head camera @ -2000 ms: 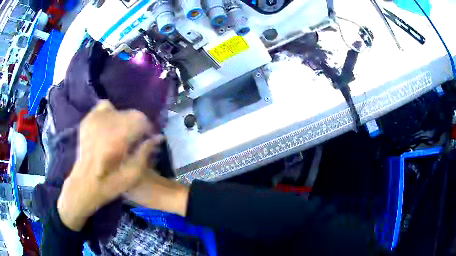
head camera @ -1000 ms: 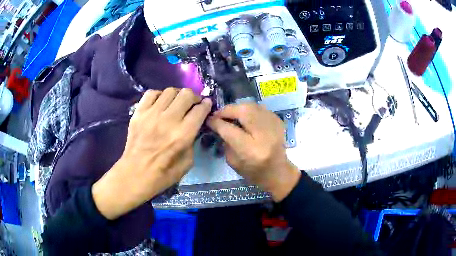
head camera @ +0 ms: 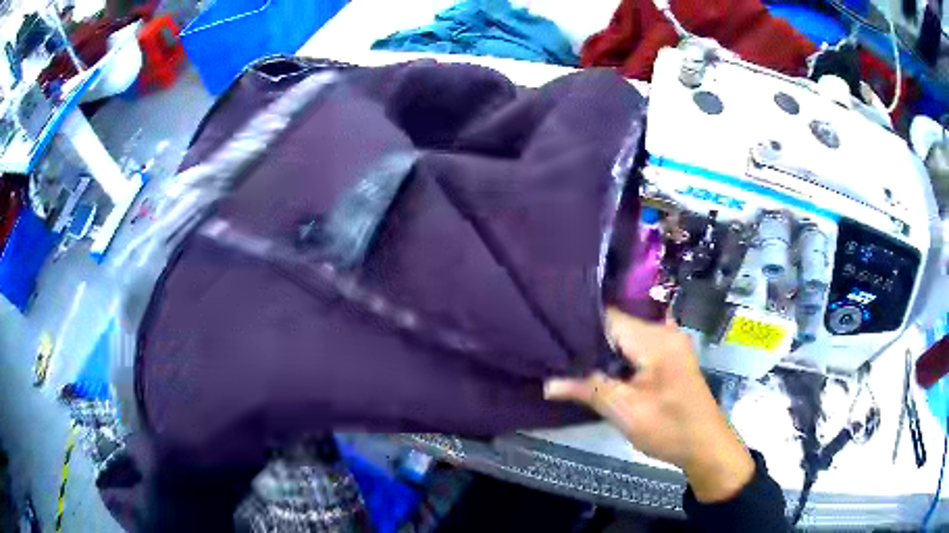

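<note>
The dark purple garment (head camera: 416, 292) is spread wide from the left to the machine, inner side up, with speckled grey seams and some motion blur. Its right edge lies beside the pink-lit needle area of the white JACK overlock machine (head camera: 718, 198). My right hand (head camera: 666, 401) pinches the garment's lower right corner between thumb and fingers, just below and left of the needle area. My left hand cannot be seen; the garment may hide it. Grey plaid fabric (head camera: 302, 495) hangs at the bottom.
The black control panel (head camera: 874, 281) is on the machine's right. Slim tools (head camera: 912, 411) and dark thread waste (head camera: 817, 411) lie on the table at right. Teal cloth (head camera: 479, 31) and dark red cloth (head camera: 708, 36) lie behind. A blue bin (head camera: 245, 36) stands at the upper left.
The garment has been spread out and lifted across the left and middle. My left hand has gone out of sight. My right hand has moved from the needle area to the garment's lower right corner. The view has shifted left.
</note>
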